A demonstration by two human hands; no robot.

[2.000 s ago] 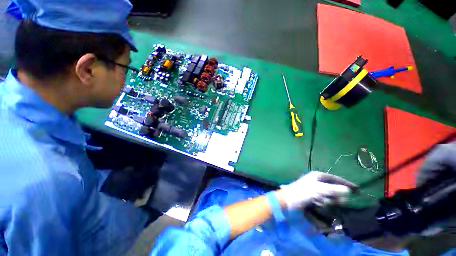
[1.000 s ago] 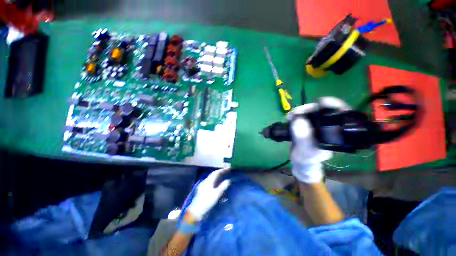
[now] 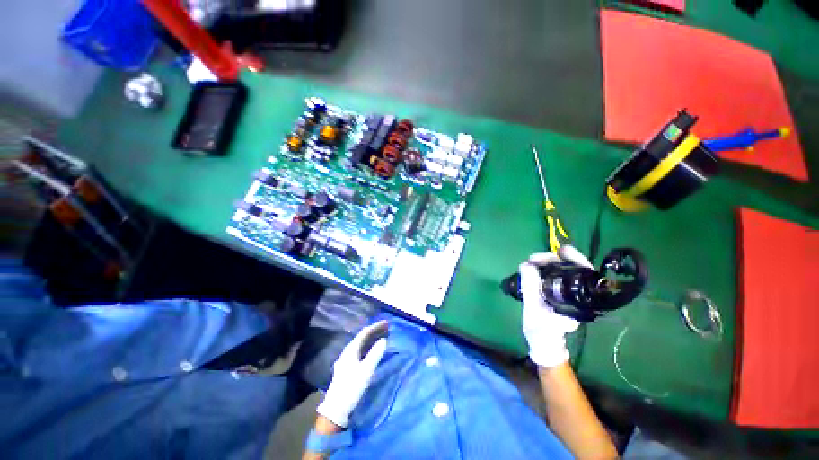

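My right hand [image 3: 546, 314], in a white glove, is closed around a black electric screwdriver [image 3: 575, 289] over the green mat, its nose pointing left. My left hand [image 3: 356, 373], also gloved, is empty with fingers apart in front of my blue coat, below the mat's edge. The green circuit board [image 3: 359, 211] lies parts side up on the mat, left of the screwdriver and not touching it. The silver metal plate [image 3: 415, 280] shows at the board's near right corner. A yellow-black hand screwdriver [image 3: 551, 216] lies right of the board.
A black-yellow round object [image 3: 666, 171] holds a blue-tipped tool. Red-orange foam pads [image 3: 779, 314] lie at the right. A wire coil [image 3: 700, 314] lies near them. A black tray [image 3: 210, 117] and a blue box [image 3: 112, 34] stand at the far left. A person in blue [image 3: 144, 377] is beside me.
The view has swung about. My right hand has brought the electric screwdriver from the far right to beside the board. My left hand has drawn back to my lap.
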